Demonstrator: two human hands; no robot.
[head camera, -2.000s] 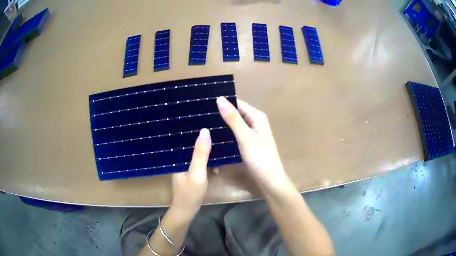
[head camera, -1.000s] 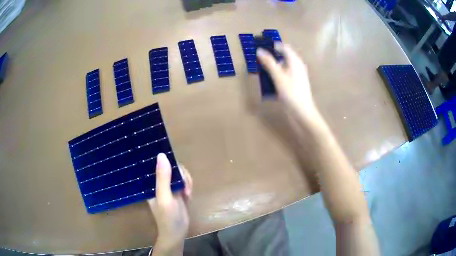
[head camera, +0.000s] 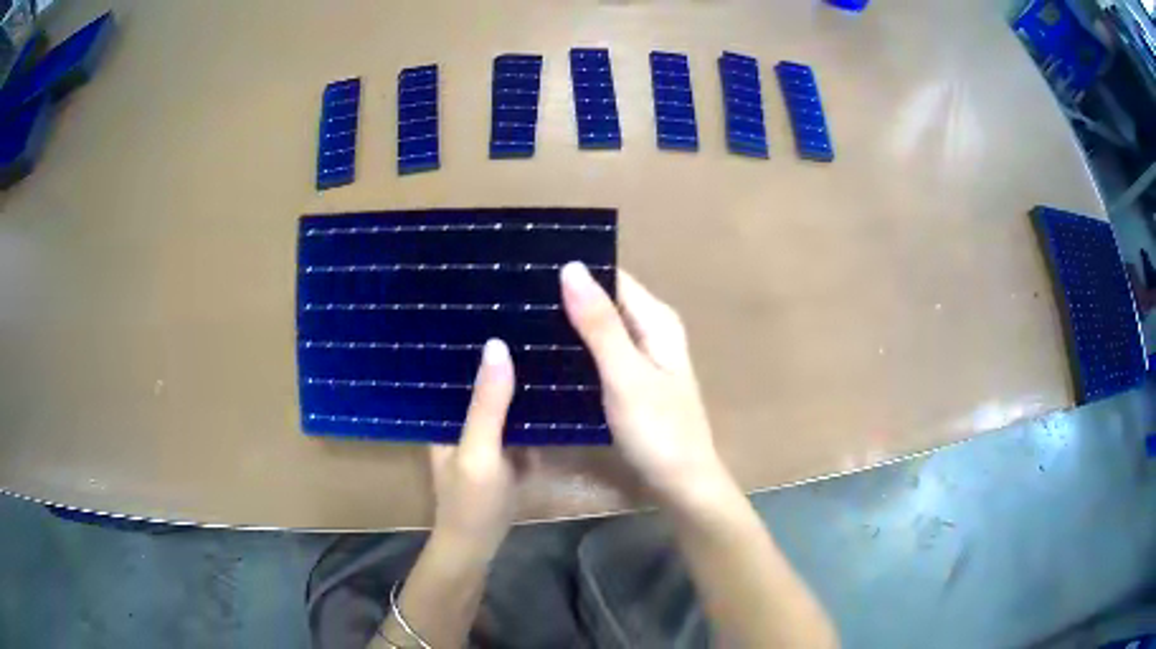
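Observation:
A dark-blue partly split cell (head camera: 406, 323) with silver lines is held above the table, in front of me. My left hand (head camera: 478, 437) grips its lower edge, thumb on top and fingers hidden beneath. My right hand (head camera: 640, 368) grips its right end, thumb on the face and fingers at the edge and behind. A faint vertical line runs down the cell between the two thumbs. Beyond it, a row of several small piles of cell strips (head camera: 513, 107) stands on the tan table.
The stack of uncut cells (head camera: 1093, 304) lies at the right table edge. Finished strip stacks (head camera: 64, 64) lie at the far left. A bright-blue object (head camera: 847, 4) is cut off at the top. The table's near edge (head camera: 254, 524) curves before my lap.
My right hand has come back from the right end of the strip row, where it held a dark strip, to the cell's right end. The cell is level now and looks shorter than two seconds ago.

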